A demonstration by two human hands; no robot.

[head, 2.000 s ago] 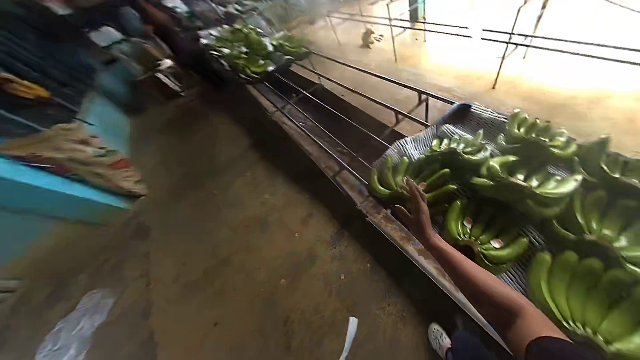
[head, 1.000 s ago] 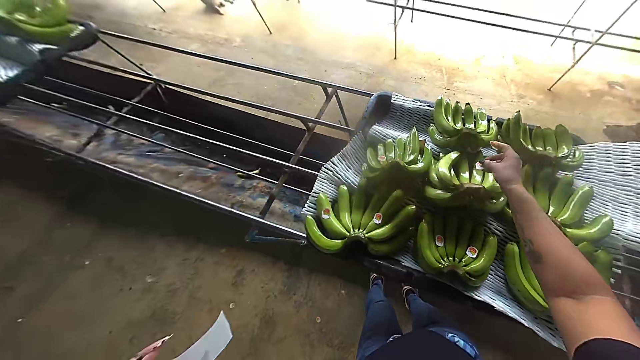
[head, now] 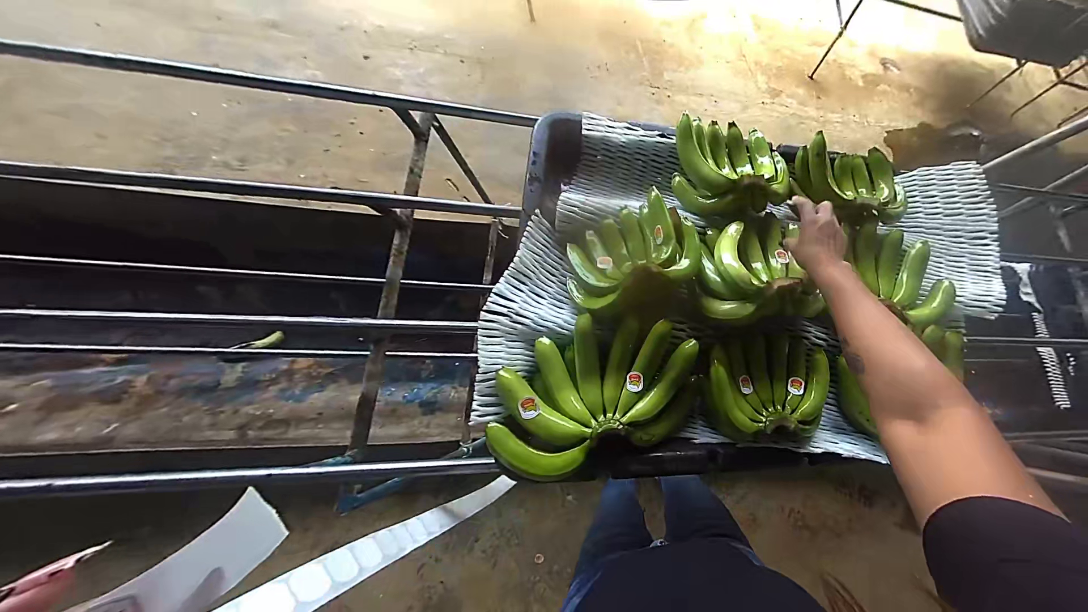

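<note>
Several hands of green bananas lie on white foam netting over a dark tray; many carry small round stickers. My right hand reaches over the middle cluster, its fingers bent and touching a banana near a sticker. Whether it holds anything cannot be told. At the lower left edge, my left hand is mostly out of view, near a thin pointed thing and a curling strip of sticker backing paper. What its fingers close on is not clear.
Metal rails of a long rack run left of the tray and beyond it at right. A small green piece lies below the rails. Another dark container stands on thin legs at upper right. My legs are close to the tray's near edge.
The view has swung toward the tray. My right hand was at the left cluster two seconds ago and is now over the middle cluster. More of the paper strip shows at lower left.
</note>
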